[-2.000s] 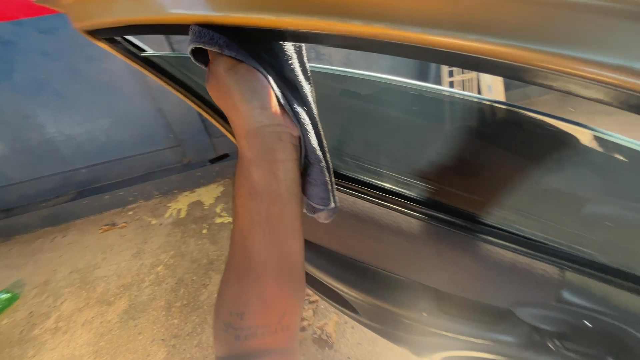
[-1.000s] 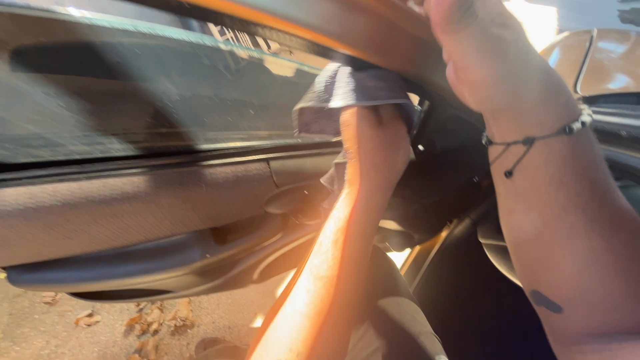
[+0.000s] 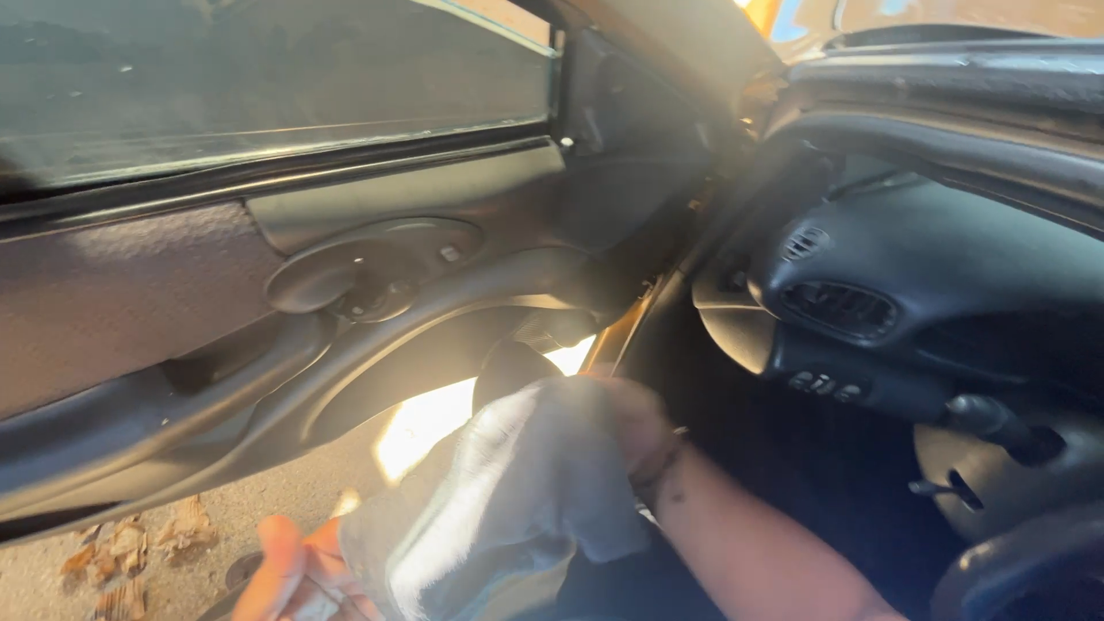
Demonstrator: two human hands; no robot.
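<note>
A grey cloth point(image 3: 535, 483) hangs between my two hands at the bottom centre, below the inner panel of a car door point(image 3: 147, 293). My right hand point(image 3: 634, 423), blurred, grips its upper edge near the door opening. At the lower left, my left hand point(image 3: 302, 578) is partly cut off by the frame edge; its fingers are at the cloth's left side, and whether they hold it is unclear. Above the panel the door's window glass point(image 3: 276, 78) shows marks and specks.
The dashboard point(image 3: 975, 250) with air vents, a stalk and part of the steering wheel point(image 3: 1026, 552) lies to the right. An inner door handle point(image 3: 319, 276) is set in the panel. Dry leaves point(image 3: 121, 552) lie on the ground below the door.
The cloth has gone from the window's edge down below the door panel. My right hand, earlier raised at the door frame, is now low on the cloth. The view has shifted toward the dashboard.
</note>
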